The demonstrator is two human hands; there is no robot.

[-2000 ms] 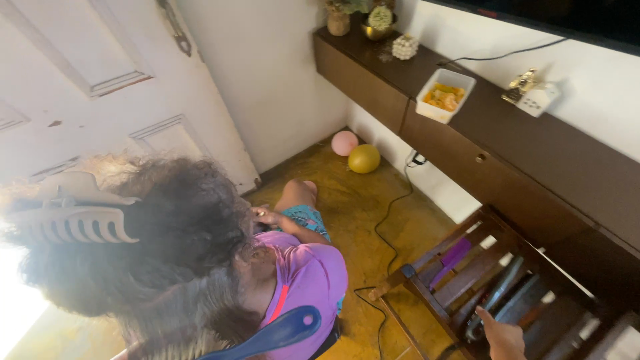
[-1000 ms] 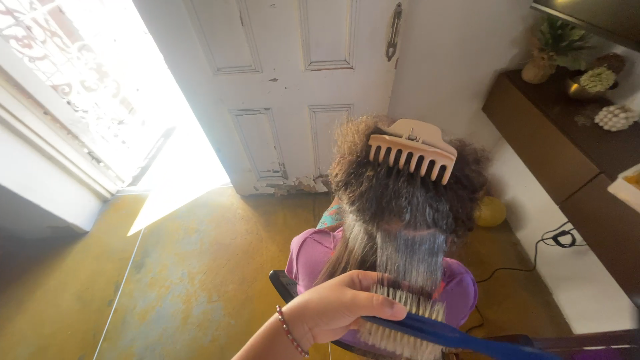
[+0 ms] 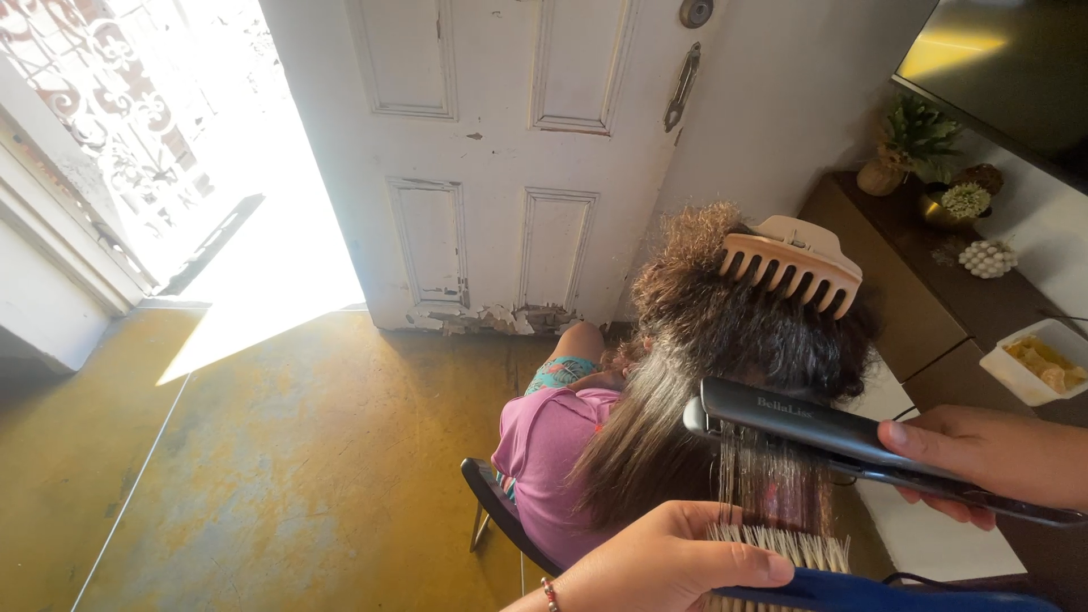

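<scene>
My left hand (image 3: 680,552), with a beaded bracelet at the wrist, holds a blue hairbrush (image 3: 850,591) and the ends of a hair section (image 3: 778,476) at its pale bristles. Above it, my right hand (image 3: 986,463) grips a black BellaLiss hair straightener (image 3: 790,425), its plates around that same section. A beige claw clip (image 3: 795,259) holds the upper, curlier hair on a person's head. The person, in a pink-purple top (image 3: 544,463), sits on a chair with a black backrest (image 3: 506,514), facing away from me. Straight hair hangs left of the straightener.
A white panelled door (image 3: 501,153) with peeling paint stands beyond the person. Sunlight enters at the left past an ornate metal gate (image 3: 119,110). On the right, a brown wall shelf (image 3: 901,263) carries plants, a white ornament and a white plastic tub (image 3: 1033,361) under a television (image 3: 1011,85).
The straightener has come into view in my right hand and is around the hair. My left hand and the brush were at the hair a second ago too. The view has swung left since the oldest frame.
</scene>
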